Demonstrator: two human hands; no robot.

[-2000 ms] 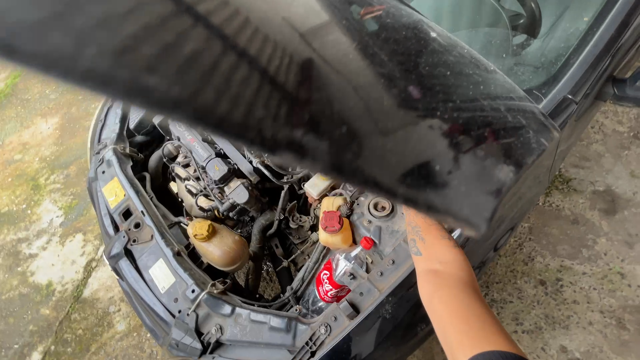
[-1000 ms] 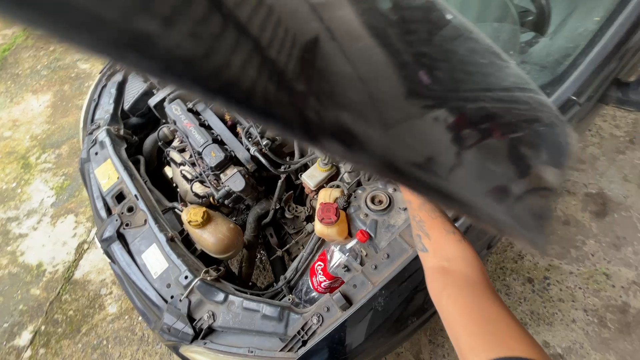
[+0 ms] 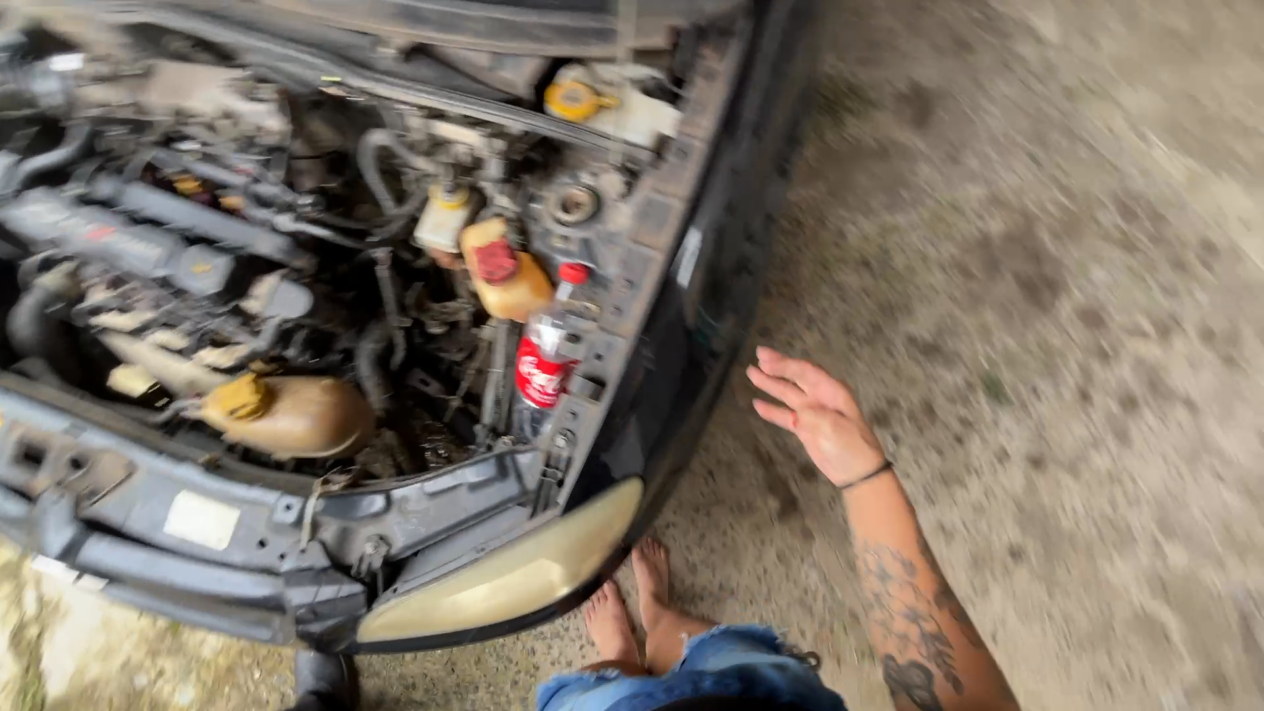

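Observation:
My right hand (image 3: 815,420) is beside the car's dark front fender (image 3: 681,296), over the concrete floor. Its fingers are extended and slightly apart, nothing is in them, and a thin dark band circles the wrist. My left hand is out of view. A plastic Coca-Cola bottle (image 3: 545,365) with a red cap leans in the corner of the open engine bay, beside a yellowed reservoir (image 3: 509,281) with a red cap. Nearer the front lies a brownish coolant tank (image 3: 311,417) with a yellow cap. The engine (image 3: 128,237) is at the left, blurred.
A yellowed headlight (image 3: 504,573) and the front crossmember (image 3: 178,563) edge the bay. My bare feet (image 3: 622,602) stand on the concrete close to the headlight. A white reservoir with a yellow cap (image 3: 578,99) sits near the windshield end.
My right hand, earlier hidden behind the raised hood's edge, now shows beside the fender. The hood no longer crosses the view over the engine bay. The view has shifted greatly.

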